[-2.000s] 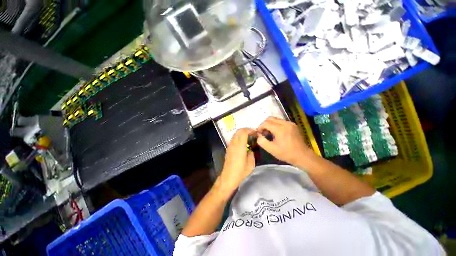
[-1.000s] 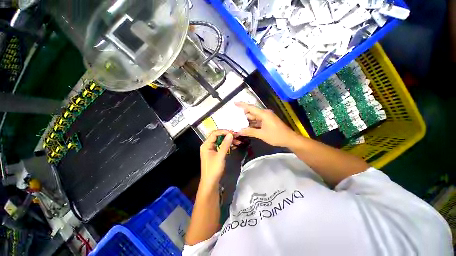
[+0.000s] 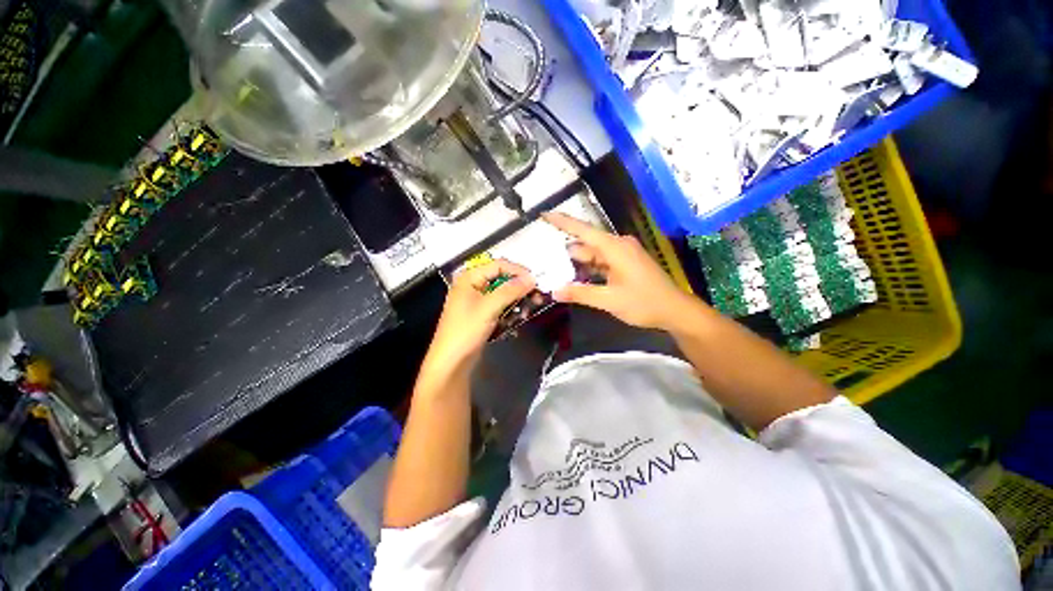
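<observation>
My right hand [image 3: 618, 275] holds a white plastic housing part [image 3: 540, 259] over the metal work tray [image 3: 580, 219], below the tip of the dark slanted rod of the soldering machine [image 3: 499, 173]. My left hand [image 3: 476, 303] holds a small green circuit board [image 3: 499, 281], mostly hidden by the fingers, close to the left edge of the housing part. Dark parts show between the two hands. Whether board and housing touch is too small to tell.
A clear hood [image 3: 335, 69] hangs above the machine. A smartphone [image 3: 372, 206] lies beside it. A black mat [image 3: 237, 312] with a row of boards [image 3: 150, 191] is left. A blue tray [image 3: 762, 202] of white parts sits over a yellow crate [image 3: 941, 306]. A blue crate [image 3: 248, 537] stands lower left.
Two seconds ago both hands were together around a small dark item. Since then the white housing part has come into view in my right hand, and my left hand has moved apart with the green board.
</observation>
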